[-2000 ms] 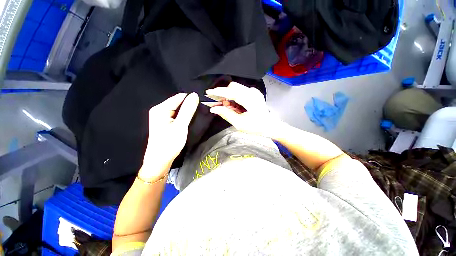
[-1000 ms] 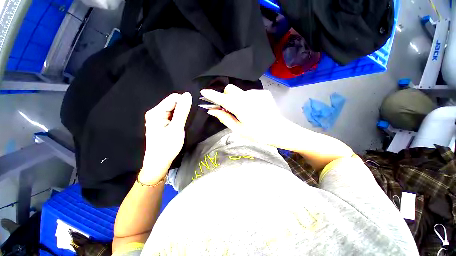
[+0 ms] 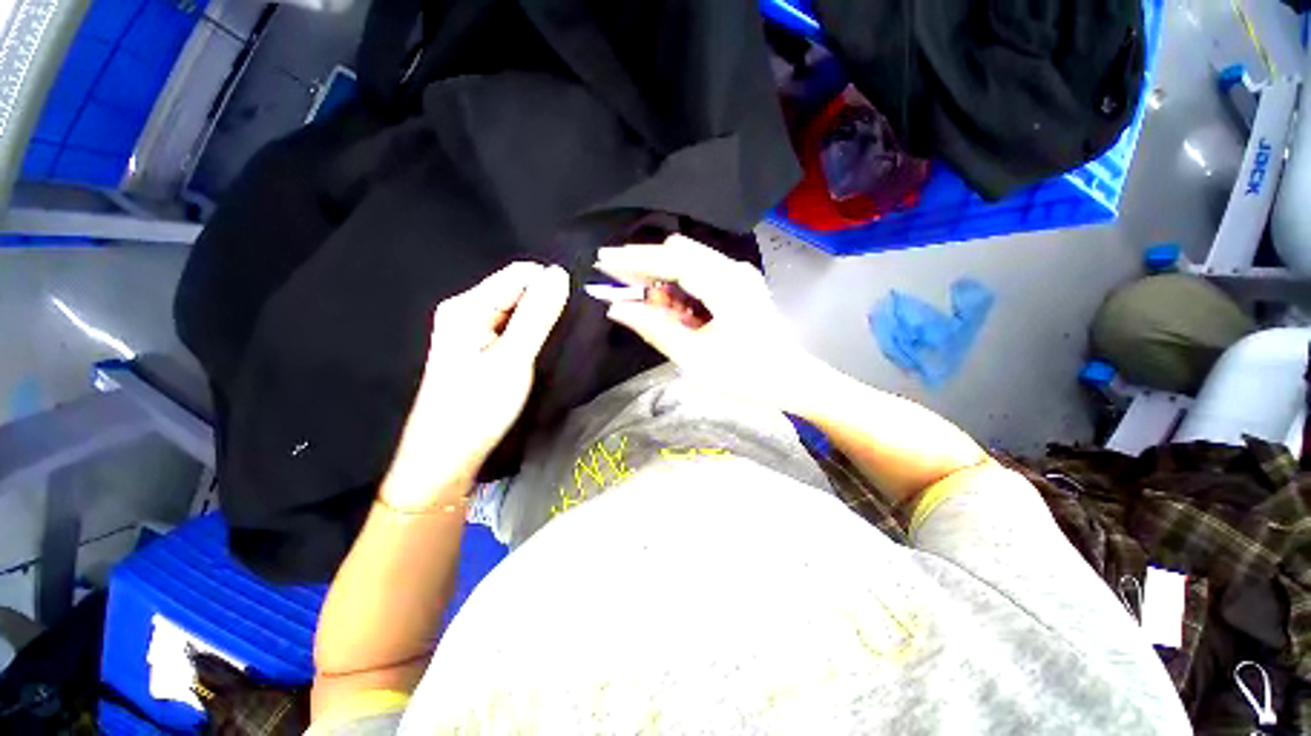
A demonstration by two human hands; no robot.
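A large black garment [image 3: 345, 302] lies over the lap and hangs down at the left. My left hand [image 3: 496, 338] is closed, thumb against fingers, pinching a part of the black garment; the pinched edge is mostly hidden by the fingers. My right hand [image 3: 705, 309] is just right of it and holds small thread snips [image 3: 615, 292]; only the pale tips show, pointing at the left fingertips with a small gap between. No thread can be made out between the hands.
A blue crate [image 3: 978, 216] at upper right holds a red item [image 3: 834, 201] and black cloth. Another blue crate [image 3: 216, 590] stands lower left. Brown plaid garments [image 3: 1236, 532] lie at right. A light blue scrap [image 3: 932, 328] is on the floor, near a grey machine stand [image 3: 1251, 187].
The snips' blades showed apart one second ago and now look closer together. The right hand has shifted slightly; the left hand keeps its pinch.
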